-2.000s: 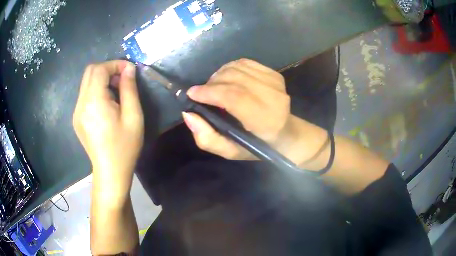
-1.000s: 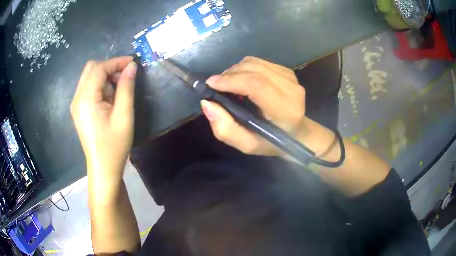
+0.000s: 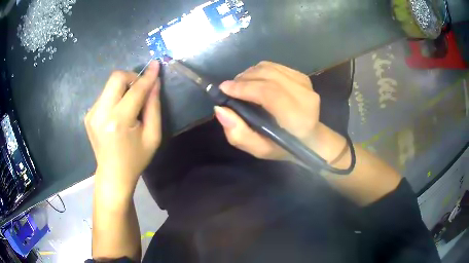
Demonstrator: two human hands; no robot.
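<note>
A blue circuit board (image 3: 198, 32) with a glaring white middle lies slanted on the dark bench mat. My left hand (image 3: 124, 118) is at its lower left end, with thumb and forefinger pinching a thin silvery strand, seemingly solder wire (image 3: 138, 77). My right hand (image 3: 277, 108) holds a black soldering iron (image 3: 265, 126) like a pen. The iron's tip is at the board's lower left corner, beside my left fingertips. Whether tip and wire touch is too small to tell. A pile of small clear components (image 3: 43, 25) lies to the upper left.
A round yellowish pot (image 3: 398, 18) with silvery contents stands at the right bench edge. A red stool (image 3: 445, 51) is below it. Dark racks with boards (image 3: 15, 164) stand at the far left, above a blue-purple object (image 3: 25, 233). The iron's cord loops over my right wrist.
The board and pile appear slightly further right in view. My left hand has changed its pinch, and a thin strand now shows at its fingers. The iron's tip remains at the board's left end.
</note>
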